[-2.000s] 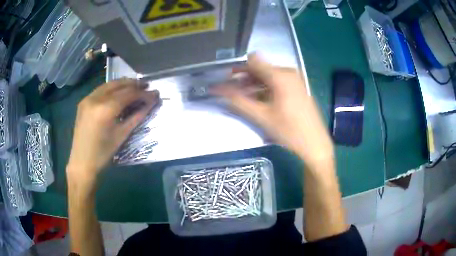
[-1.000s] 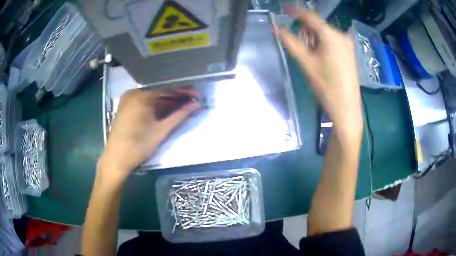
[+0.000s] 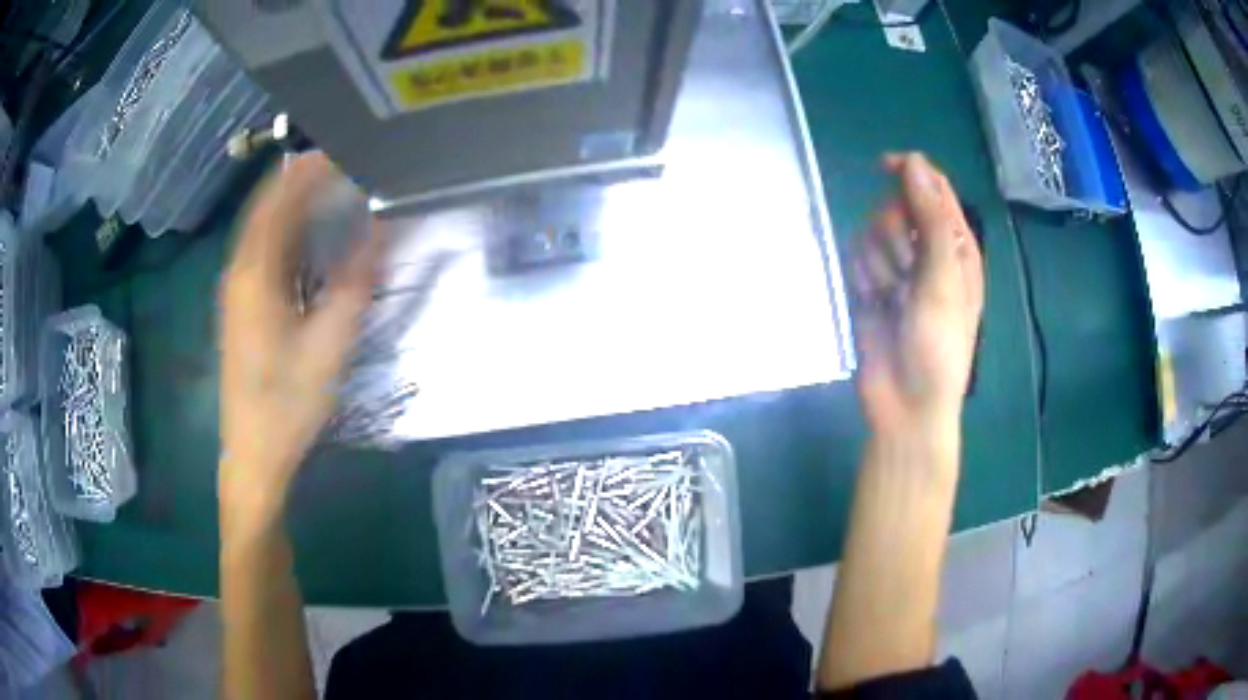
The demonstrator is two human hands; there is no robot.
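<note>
The dark-grey fixture block [image 3: 543, 242] sits on the shiny metal tray [image 3: 657, 342], just below the front edge of the grey machine head [image 3: 507, 130]. My left hand [image 3: 294, 280] is blurred over the tray's left side, beside loose pins [image 3: 372, 399]; whether it holds a pin cannot be seen. My right hand [image 3: 920, 294] is right of the tray, palm turned inward with fingers curled; I cannot tell if pins lie in it. A clear bin [image 3: 589, 533] full of metal pins stands in front of the tray, nearest my body.
Pin-filled clear tubs stand at the left [image 3: 89, 410] and are stacked at the upper left [image 3: 164, 123]. Another pin tub [image 3: 1033, 130] is at the upper right beside a blue edge. A dark object is mostly hidden behind my right hand. A cable [image 3: 1036, 328] runs along the right.
My left hand has moved left, off the fixture block, to the loose pins. My right hand has come down from the upper right to beside the tray. The view has shifted slightly.
</note>
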